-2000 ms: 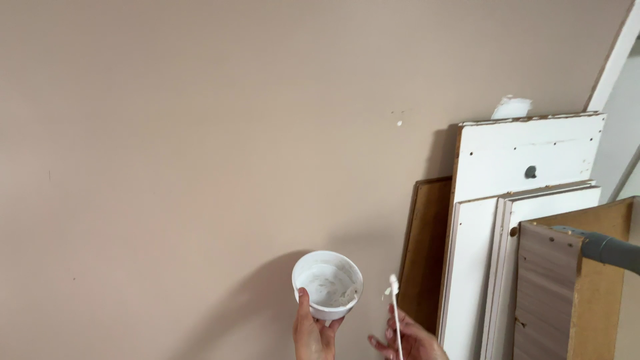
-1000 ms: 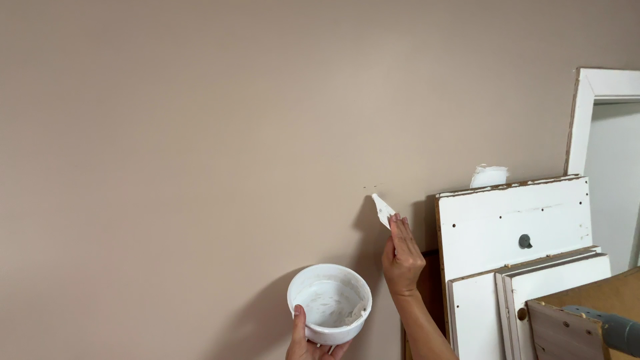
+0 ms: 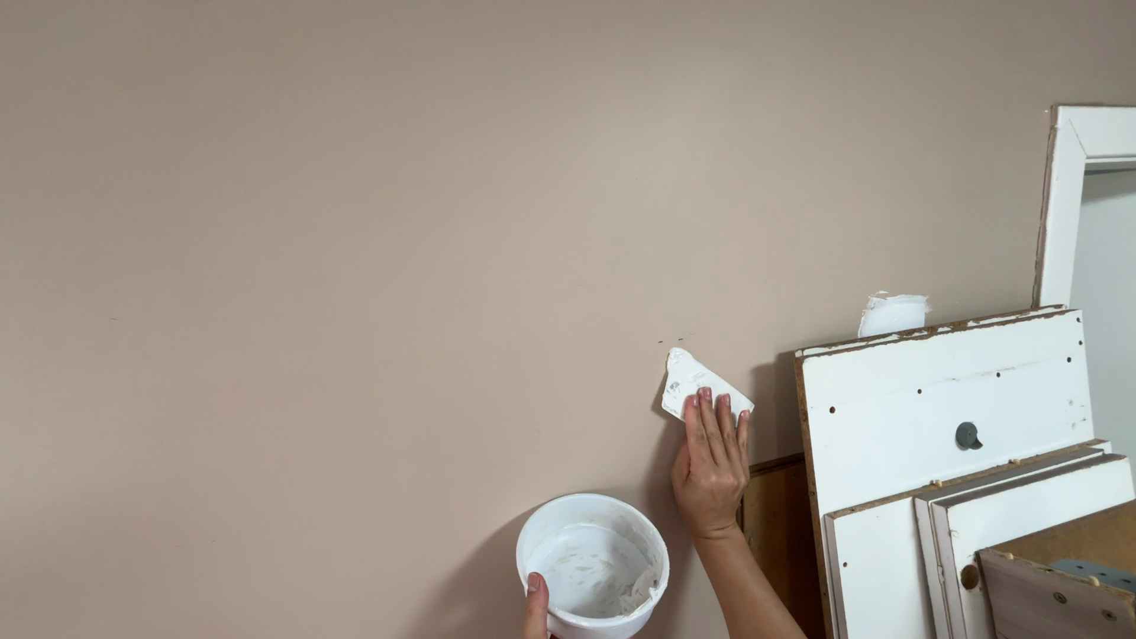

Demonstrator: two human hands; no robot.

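Observation:
My right hand (image 3: pixel 713 466) holds a flat white scraper (image 3: pixel 707 387), fingers spread over its face, and its filler-covered corner lies against the beige wall (image 3: pixel 373 266). Just above that corner are small dark marks (image 3: pixel 671 341) in the wall. Lower down, my left hand (image 3: pixel 536 608) grips the near left rim of a round white tub (image 3: pixel 593 568), its thumb over the edge and the other fingers hidden. Inside the tub, white filler (image 3: pixel 641 590) clings to the right side, with thin smears over the bottom.
White furniture panels (image 3: pixel 950 390) with drilled holes lean against the wall at the right, and a brown board (image 3: pixel 781 532) stands behind them. Above the panels is a white filler patch (image 3: pixel 894 314). A white door frame (image 3: pixel 1061 213) rises at the far right.
My right hand has moved up from beside the tub to the wall with the scraper, which now shows its broad face. The left hand still holds the tub. The view has shifted.

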